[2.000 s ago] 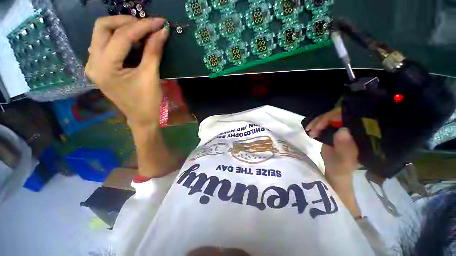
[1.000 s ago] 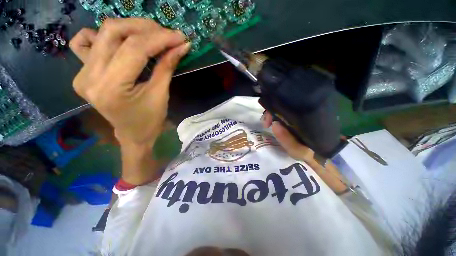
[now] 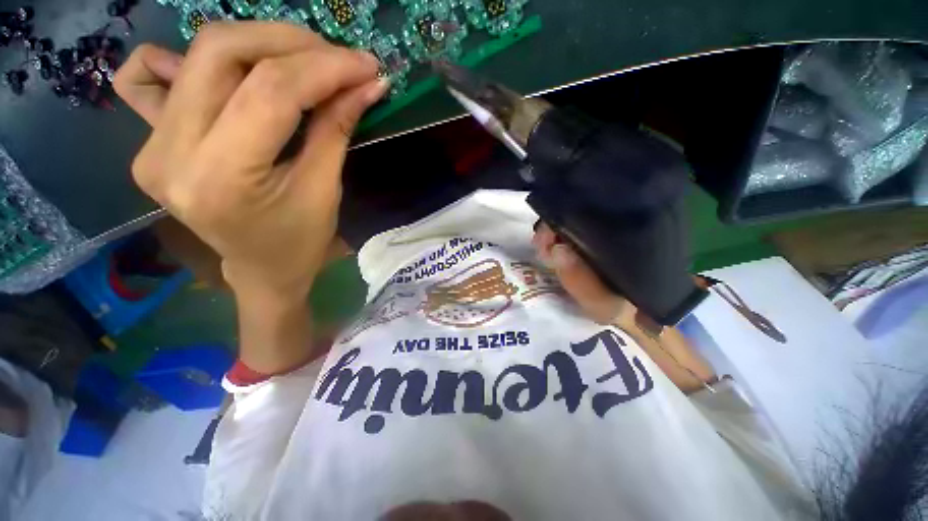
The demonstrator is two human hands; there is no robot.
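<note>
My left hand (image 3: 249, 153) is at the upper left, thumb and forefinger pinched together at the near edge of the green PCB panel (image 3: 496, 43). What it pinches is tiny and mostly hidden by the fingertips; it looks like a small leaded component (image 3: 383, 73). My right hand (image 3: 580, 277) is closed around the black auto-feed soldering gun (image 3: 616, 204), partly hidden behind it. The dark soldering iron tip (image 3: 448, 73) points left at the panel, close to my left fingertips. The silvery feed nozzle (image 3: 488, 120) runs beside it. Whether the tip touches a board is unclear.
A loose component pile (image 3: 71, 59) lies on the dark tabletop (image 3: 651, 36) at the upper left. Bubble wrap (image 3: 41, 219) with another green panel (image 3: 15, 229) is at the left edge. Bubble-wrapped bundles (image 3: 834, 132) sit in a dark tray at the right. Blue bins (image 3: 183, 379) are below left.
The view has shifted right. My left hand has moved from beside the component pile to the panel's edge. The soldering gun has come in from the right, its tip now near my left fingertips.
</note>
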